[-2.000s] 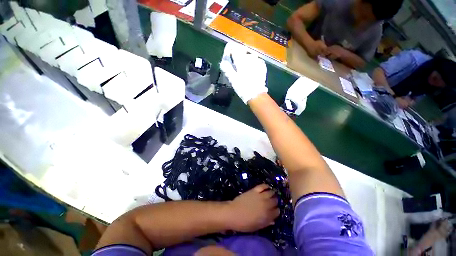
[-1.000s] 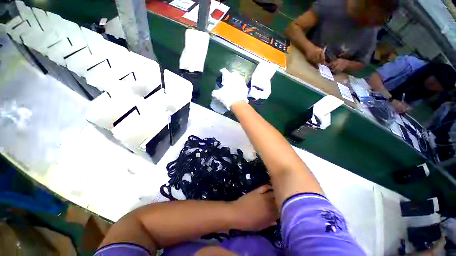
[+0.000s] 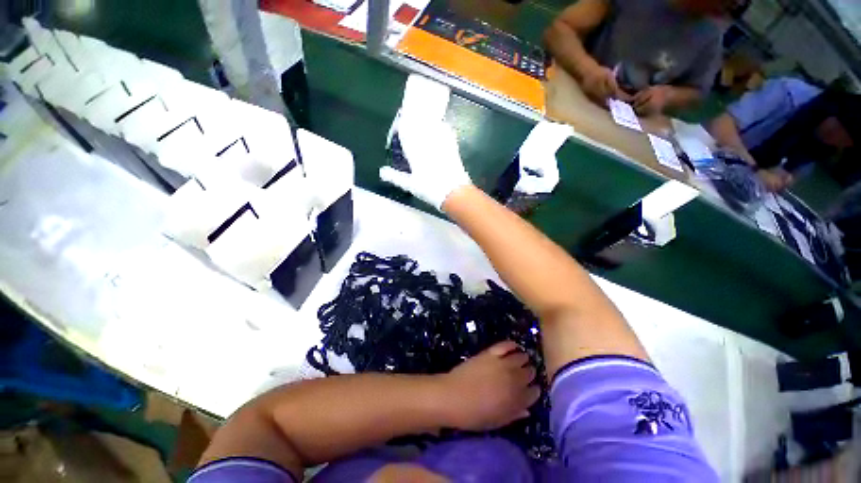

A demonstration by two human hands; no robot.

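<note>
Black looped cables lie in a tangled heap on the bench before me. My bare left hand rests on the heap's right part, fingers curled; whether it holds any loops cannot be seen. My white-gloved right hand is stretched over the green belt at an open box, whose dark side shows between thumb and fingers. The glove blends with the white flap, so its grip is unclear. More open boxes with raised white flaps stand on the belt to the right, one near and one further right.
A tight row of open boxes stands at left on the white bench. A grey post rises behind it. The green belt runs beyond the bench. People sit opposite, near orange-black sheets and paper slips.
The belt boxes have shifted right. My right hand has left the bagged product, which no longer shows, and is now at another box. My left hand stays on the heap.
</note>
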